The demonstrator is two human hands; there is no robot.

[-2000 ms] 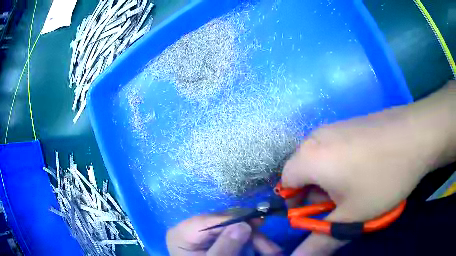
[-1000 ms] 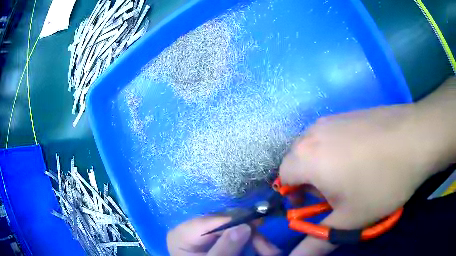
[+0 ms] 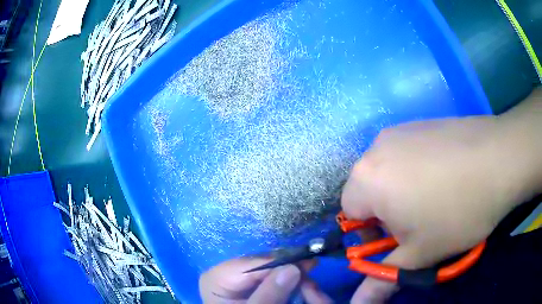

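The trimming scissors have orange-red loop handles with a black band and slim dark blades. My right hand holds them by the loops, blades pointing left. My left hand is at the bottom edge, partly cut off, with fingertips closed together just under the blade tips. Any strip between those fingertips is hidden. The blades look nearly closed. Fine silvery clippings are heaped and scattered in the light-blue tray beyond my hands.
A pile of whitish strips lies beyond the tray's upper left edge. A tangled greyer pile lies between the tray and a deeper blue bin. A white paper is at top left. Thin yellow lines cross the dark green surface.
My right hand and the scissors have moved slightly to the right. My left hand stays nearly in place. The tray and piles look the same.
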